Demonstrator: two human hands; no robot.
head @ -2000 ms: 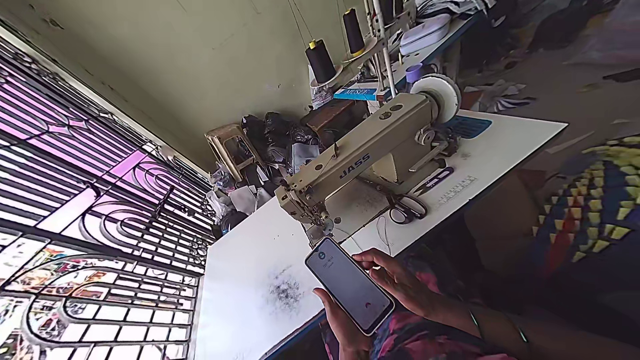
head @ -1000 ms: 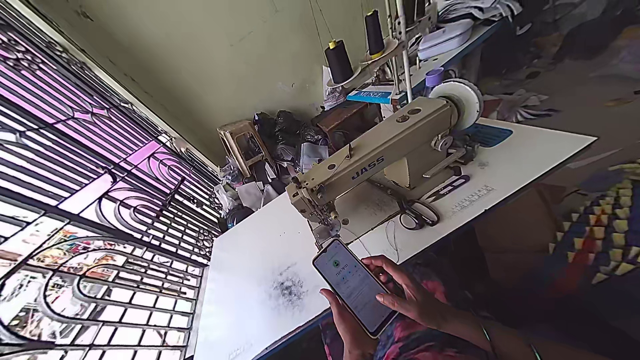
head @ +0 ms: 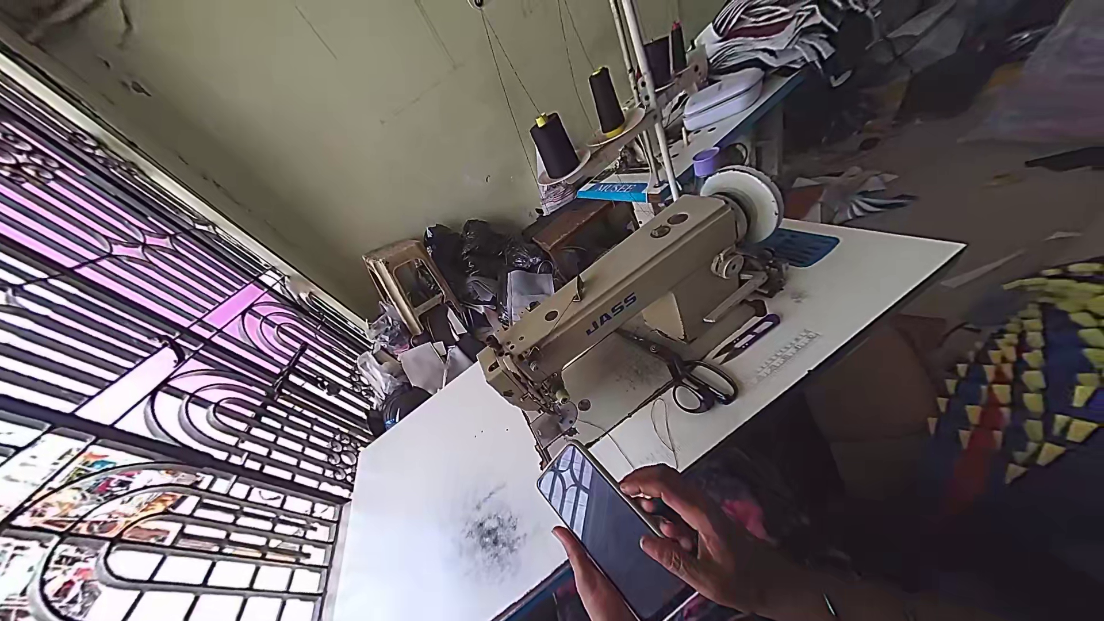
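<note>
A smartphone (head: 604, 526) lies tilted in my left hand (head: 591, 573), whose thumb shows along its left edge; the rest of that hand is hidden. My right hand (head: 703, 543) is at the phone's right edge, fingers bent, thumb pointing over the glass. The screen looks dark and reflects the window grille. Just beyond the phone stands a beige JASS sewing machine (head: 617, 302) on a white table (head: 431, 509). Black-handled scissors (head: 703, 385) rest beside its arm, with a purple-handled tool (head: 749, 336) close by. Loose thread (head: 664, 427) trails near the needle area.
Black thread cones (head: 555, 147) stand on a rack behind the machine. A metal window grille (head: 216, 414) runs along the left. A stool (head: 414, 280) and black plastic bags (head: 483, 259) are against the wall. Patterned cloth (head: 1026, 379) is at the right, with piled fabric (head: 768, 34) at the back.
The phone's screen, lit with content one second ago, now looks dark. My right thumb and fingers have shifted at the phone's right side. The phone stays in my left hand.
</note>
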